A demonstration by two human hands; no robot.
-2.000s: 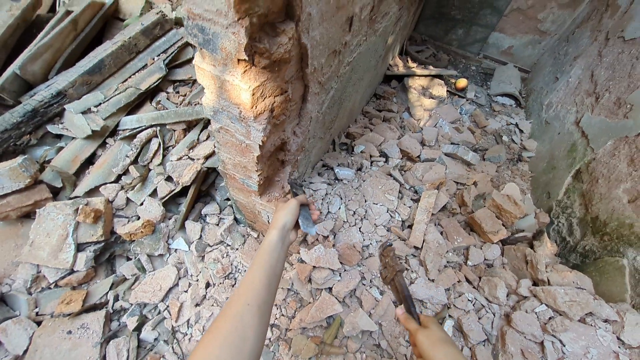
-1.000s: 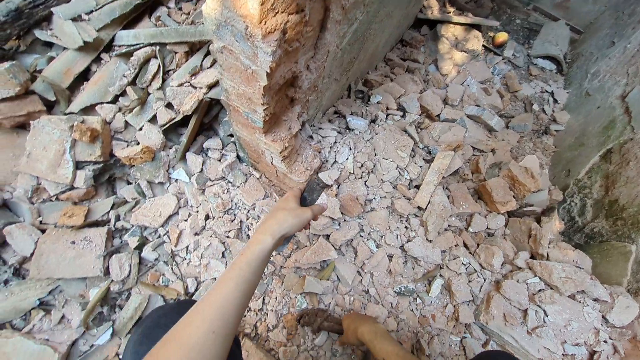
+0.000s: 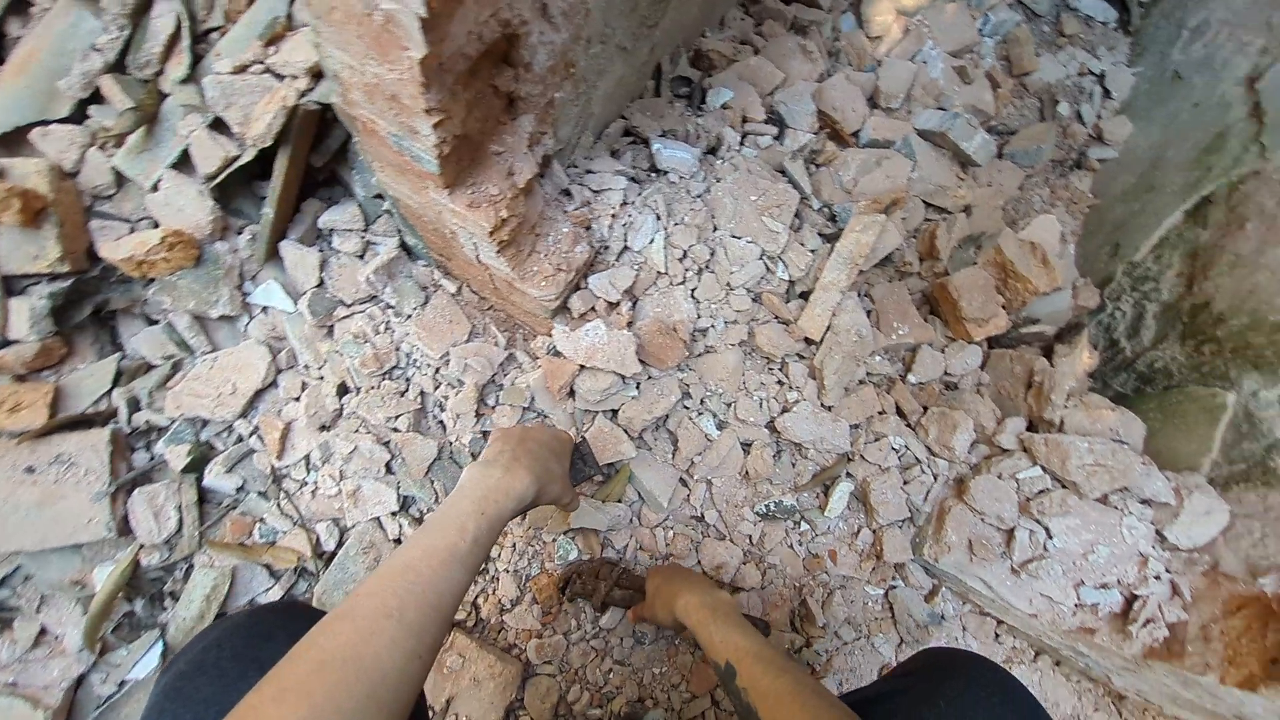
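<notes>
Low over the rubble, my left hand (image 3: 525, 468) is closed around a dark, flat-ended tool (image 3: 584, 462), most of it hidden by the fingers. My right hand (image 3: 680, 597) grips the handle of a rusty hammer-like tool (image 3: 603, 584), its head pointing left, close to the stones between my knees. The two tools are apart. Beyond my left hand stands the broken lower corner of a brick wall (image 3: 530, 265), touched by neither hand.
Loose brick and mortar rubble (image 3: 750, 400) covers the ground. Broken tiles and slabs (image 3: 60, 485) lie at left, with a wood-like strip (image 3: 285, 185) among them. A stained wall (image 3: 1180, 240) rises at right. A large slab edge (image 3: 1060, 640) juts out at lower right.
My left hand, which was at the wall's bottom corner, has come back from it with its tool. My right hand has drawn in toward my knees with the hammer-like tool. The view has tilted down.
</notes>
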